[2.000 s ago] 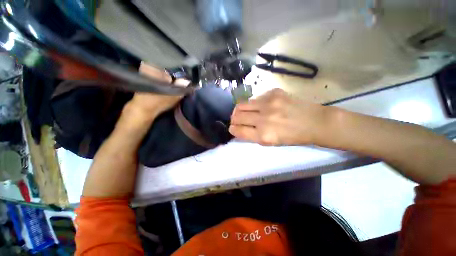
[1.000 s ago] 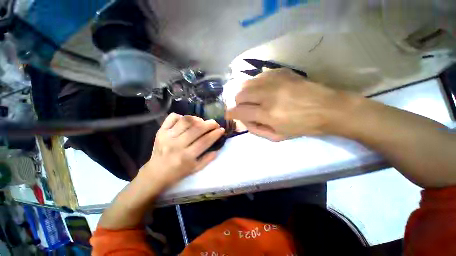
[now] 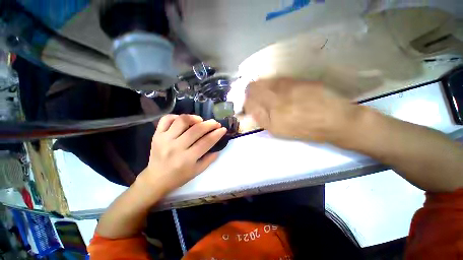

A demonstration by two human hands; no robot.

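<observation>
The black garment fabric (image 3: pixel 132 137) lies bunched left of and under the needle area, with a faint brown strip. My left hand (image 3: pixel 183 144) holds its edge close below the presser foot (image 3: pixel 216 90), fingers together on the cloth. A small greenish translucent block (image 3: pixel 223 110) sits by the needle, just above my left fingertips. My right hand (image 3: pixel 299 107) is blurred, over the bed right of the needle, its fingertips close to the block. A small dark tip shows at these fingertips, but what it is cannot be told. The thread snips are not clearly visible.
The machine head (image 3: pixel 304 30) covers the top, with a grey round knob (image 3: pixel 144 58) at upper left. A dark bar crosses the left side. A black phone or pad (image 3: pixel 453 95) lies at the right end. A blue basket (image 3: pixel 35 231) is at lower left.
My left hand has moved from behind the cloth to its near edge by the foot. My right hand has passed over the snips, which no longer show on the bed. The machine head looks shifted.
</observation>
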